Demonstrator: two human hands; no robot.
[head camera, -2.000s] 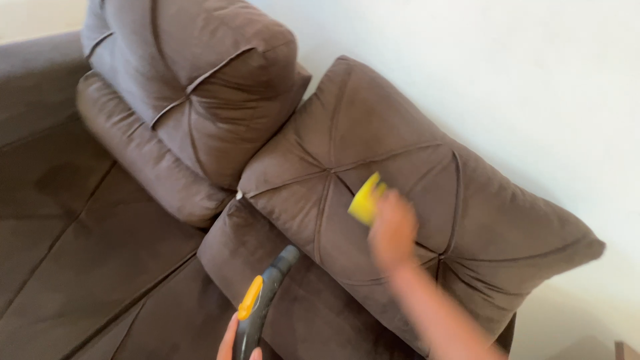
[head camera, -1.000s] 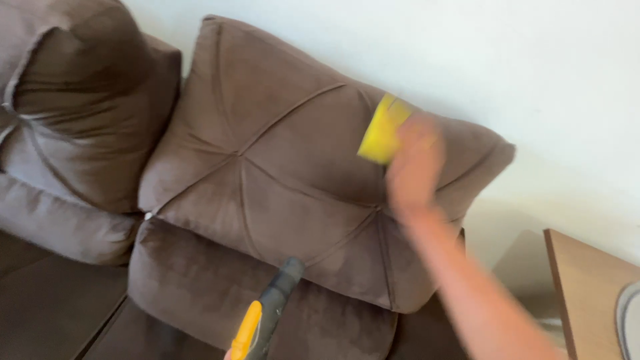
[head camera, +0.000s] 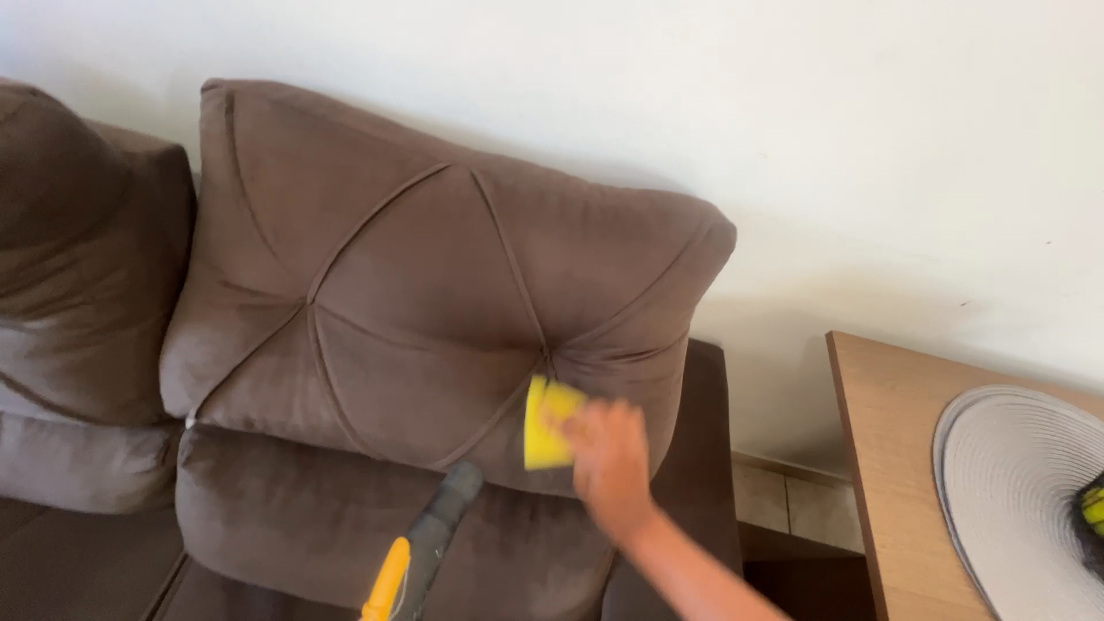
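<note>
My right hand (head camera: 614, 466) is shut on a yellow cloth or sponge (head camera: 548, 423), blurred by motion, in front of the lower right part of a brown tufted sofa back cushion (head camera: 414, 285). Below and to the left, a dark vacuum-like hose nozzle (head camera: 444, 509) with a yellow-orange part (head camera: 388, 580) reaches up from the bottom edge, its tip in front of the cushion's lower edge. My left hand is out of the frame.
Another brown back cushion (head camera: 78, 259) is at the left. Behind the sofa stands a white wall (head camera: 776, 121). On the right is a wooden table (head camera: 888, 448) with a round woven placemat (head camera: 1009, 492). Tiled floor (head camera: 802, 509) shows between sofa and table.
My right hand has moved down the cushion with the yellow thing. My left hand, seen on the tool two seconds ago, has left the frame. The view has shifted right.
</note>
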